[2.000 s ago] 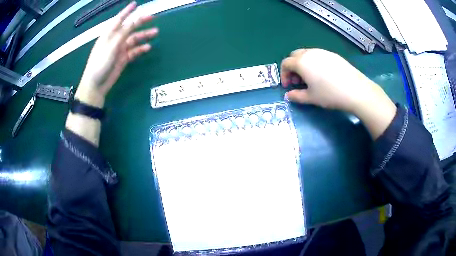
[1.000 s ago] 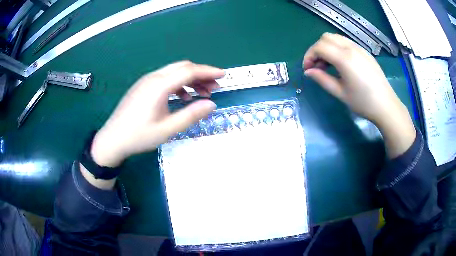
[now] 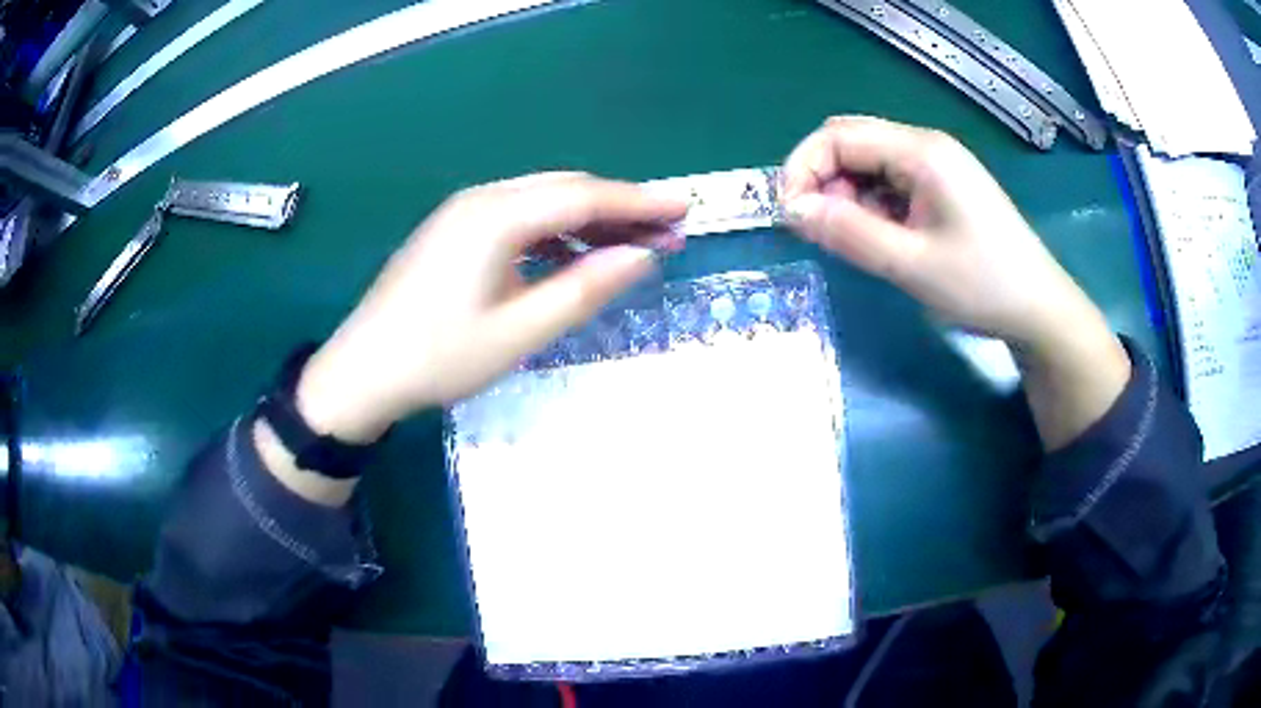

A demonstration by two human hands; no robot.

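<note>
A silver metal bar [image 3: 733, 201] with small holes lies behind the clear tray. My left hand [image 3: 505, 277] covers its left part, with fingers and thumb on either side of it near the middle. My right hand [image 3: 899, 201] is at the bar's right end, its thumb and fingertips pinched together there; whether a small part is between them is hidden. The clear blister tray [image 3: 650, 498] lies in front of the bar, its centre glaring white, with round pockets along its far side, partly under my left hand.
Two short bars [image 3: 232, 202] lie end to end at an angle on the left. Long dark bars [image 3: 954, 69] lie slanted at the upper right. White paper sheets [image 3: 1203, 291] lie at the right edge. A pale strip [image 3: 277, 90] crosses the far left.
My left hand has come from the upper left onto the bar and slid right along it. My right hand moved away from the bar's right end, then back to it.
</note>
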